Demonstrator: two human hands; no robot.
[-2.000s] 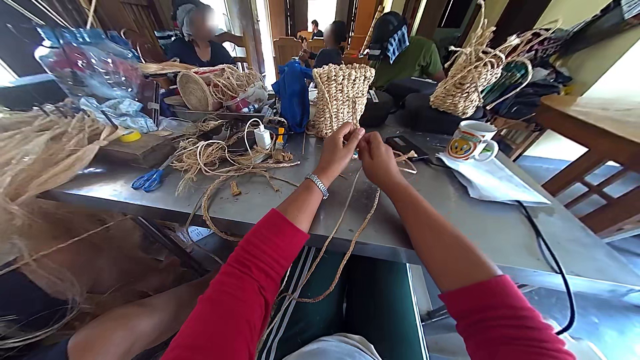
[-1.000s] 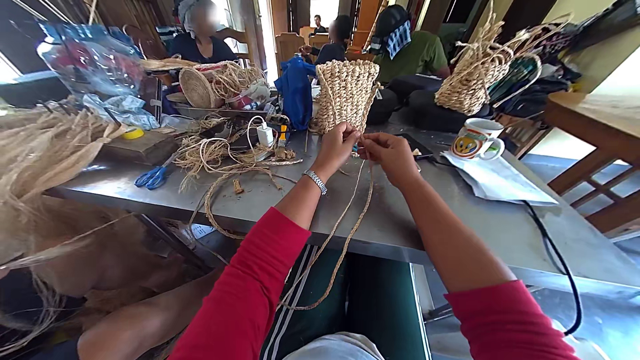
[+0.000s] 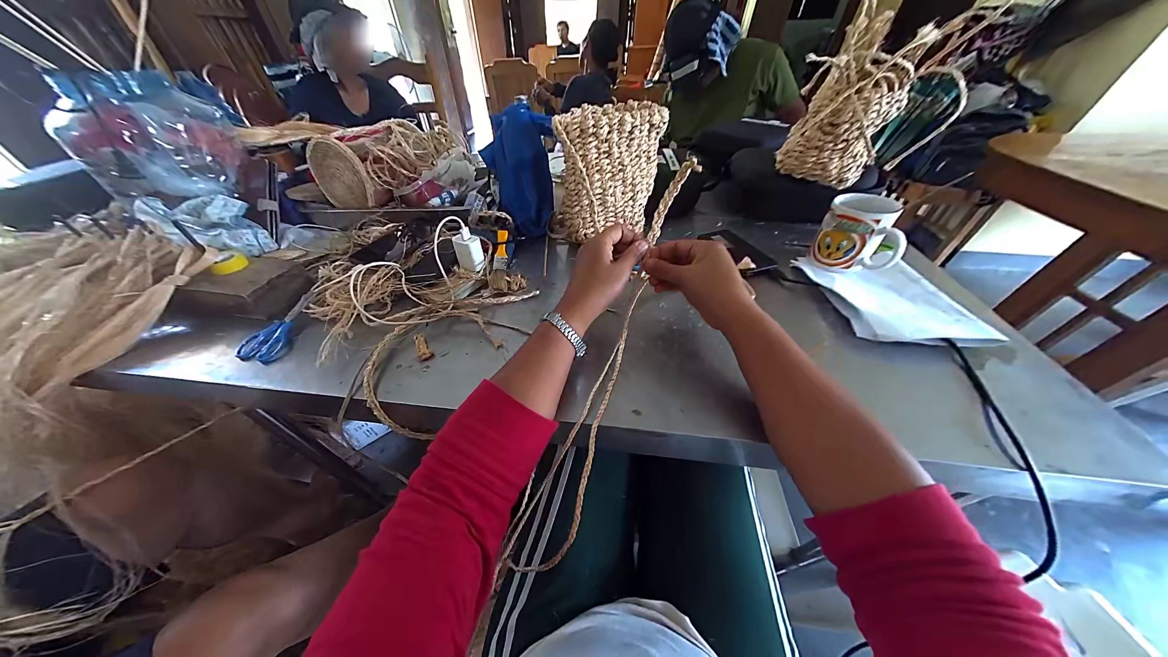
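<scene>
Braided natural-fibre cord (image 3: pixel 602 401) runs up from my lap, over the table edge, to my fingertips; a thicker braided end (image 3: pixel 672 196) sticks up above them. My left hand (image 3: pixel 602 269) pinches the cord between thumb and fingers, a metal band on its wrist. Close against it, my right hand (image 3: pixel 698 274) pinches the same cord. How the strands cross between the fingers is too small to tell. Just behind my hands a woven fibre basket (image 3: pixel 610 169) stands upright on the metal table (image 3: pixel 693 383).
Blue-handled scissors (image 3: pixel 265 342), a wooden block (image 3: pixel 242 287), loose fibre (image 3: pixel 374 292) and a white plug (image 3: pixel 468 249) lie at left. A cartoon mug (image 3: pixel 856 231) stands on white paper (image 3: pixel 899 306) at right, near a black cable (image 3: pixel 1004 438). Another woven basket (image 3: pixel 835 128) sits behind. Several people sit beyond.
The thicker braided end now stands up above my fingers, where the earlier frames do not plainly show it. Both hands stay together in front of the basket.
</scene>
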